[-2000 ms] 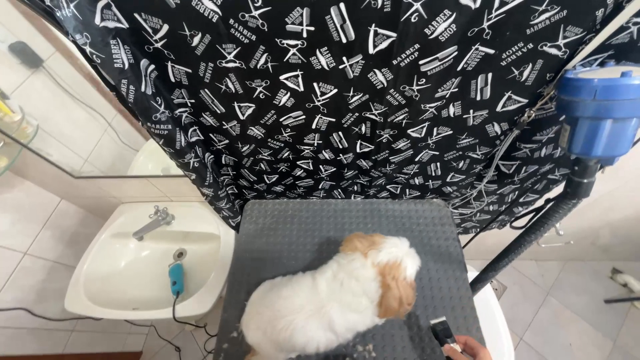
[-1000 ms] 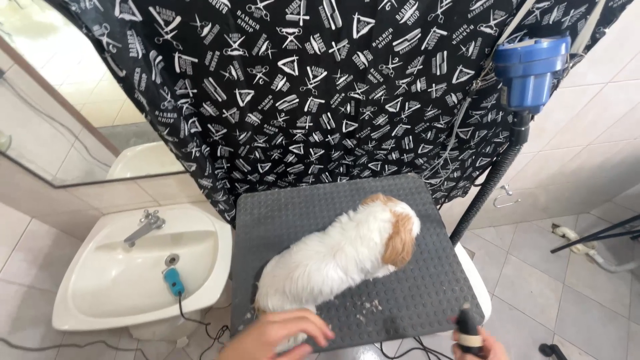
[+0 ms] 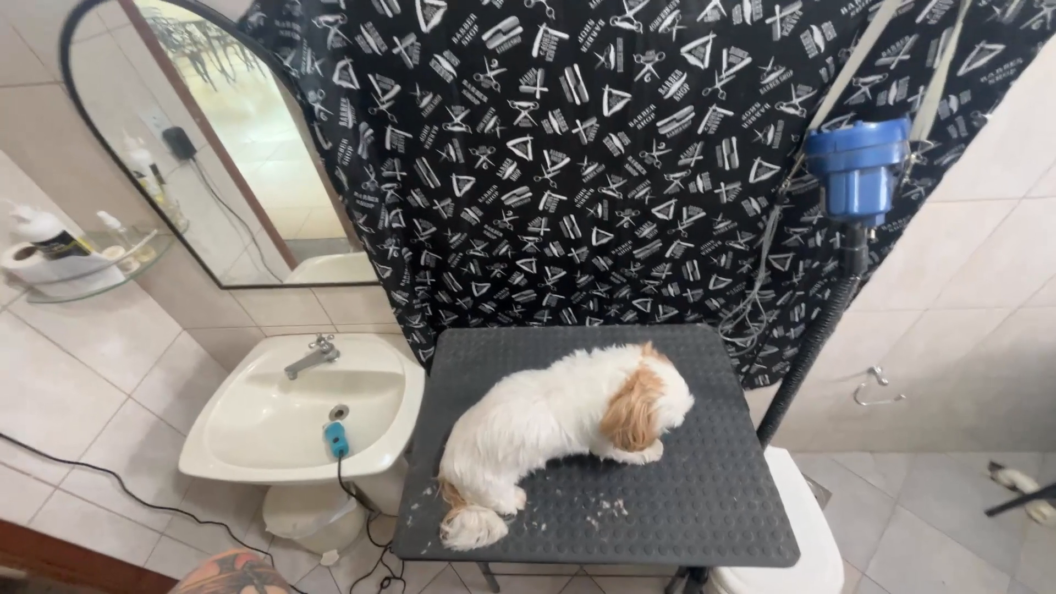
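A small white dog with light brown ears (image 3: 528, 412) lies on a black textured grooming table (image 3: 685, 511), its head toward the right and its tail at the near left corner. Small tufts of cut hair (image 3: 606, 513) are scattered on the mat in front of it. Neither my left hand nor my right hand is in view, so what they hold is hidden. At the bottom left edge shows a tattooed patch of skin (image 3: 233, 575), part of a limb; which part, I cannot tell. Nothing in this view touches the dog except the table.
A teal corded device (image 3: 336, 440) lies in the white washbasin (image 3: 214, 412), its cord hanging to the floor by a bin (image 3: 309, 516). A blue dryer-like unit (image 3: 858, 169) with a black hose (image 3: 813, 355) stands at right, above a white toilet lid (image 3: 804, 528). A patterned black curtain (image 3: 561, 165) hangs behind.
Both hands, seen near the table's front edge a second ago, have left the view, along with the dark handheld tool in the right hand. The dog's head is now lower.
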